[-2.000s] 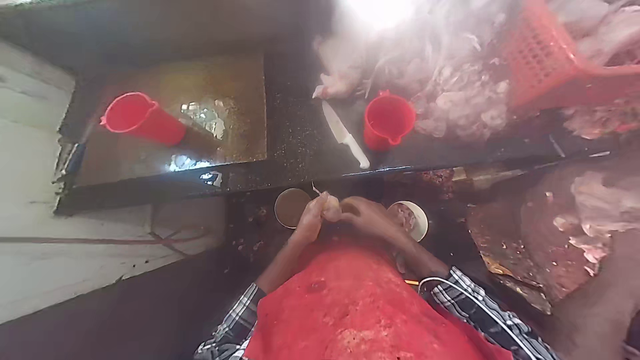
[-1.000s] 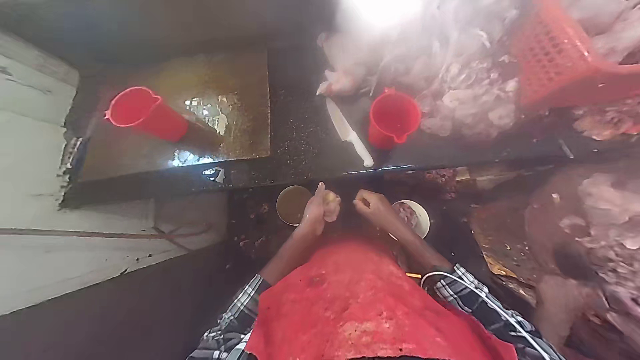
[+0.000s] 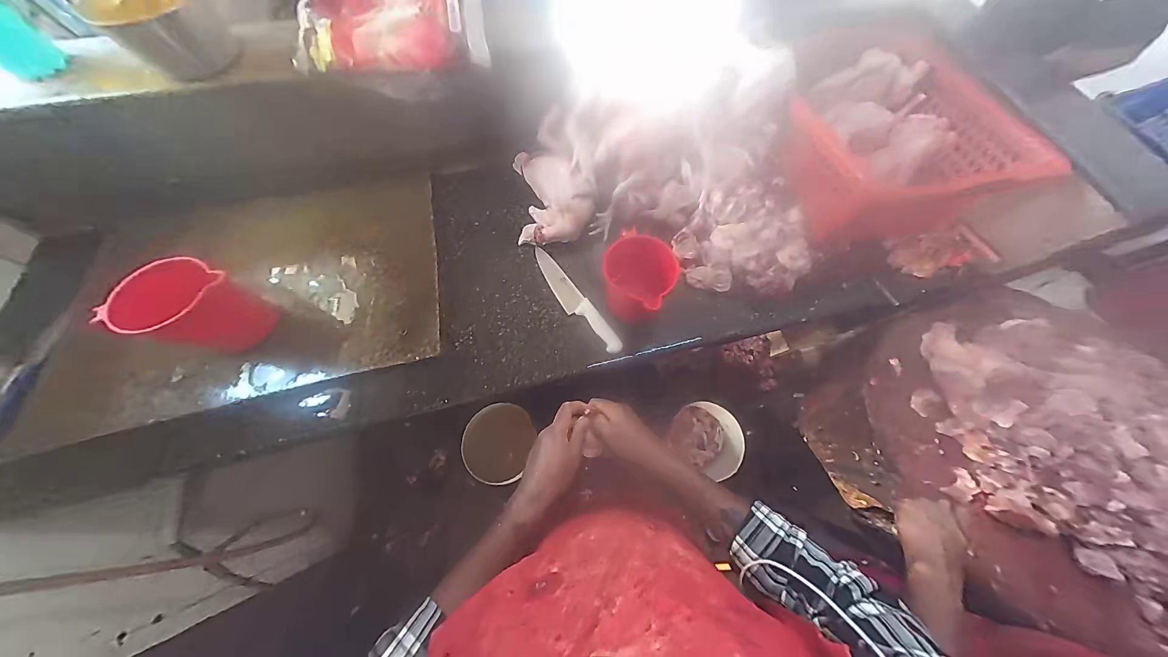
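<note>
My left hand (image 3: 560, 447) and my right hand (image 3: 620, 427) meet in front of the red apron (image 3: 620, 584), just below the dark counter's edge. A small pale piece of meat (image 3: 593, 443) shows between them, mostly hidden by the fingers. Left of my hands is a round container of brownish liquid (image 3: 498, 443). On the right, partly behind my right forearm, a white bucket (image 3: 732, 447) holds pieces of meat (image 3: 698, 436). A white-handled knife (image 3: 582, 301) lies on the counter beside a red plastic jug (image 3: 641, 274).
Plucked chickens (image 3: 561, 196) and poultry pieces (image 3: 753, 237) are heaped on the counter near a red plastic crate (image 3: 931, 192). Another red jug (image 3: 187, 303) sits on the wet slab (image 3: 383, 274) at left. At right, another person's arm (image 3: 931, 557) is near many meat pieces (image 3: 1049, 438).
My hands were apart one second ago and now meet again around the pale piece. The view has tilted up, showing more of the counter and the ledge behind.
</note>
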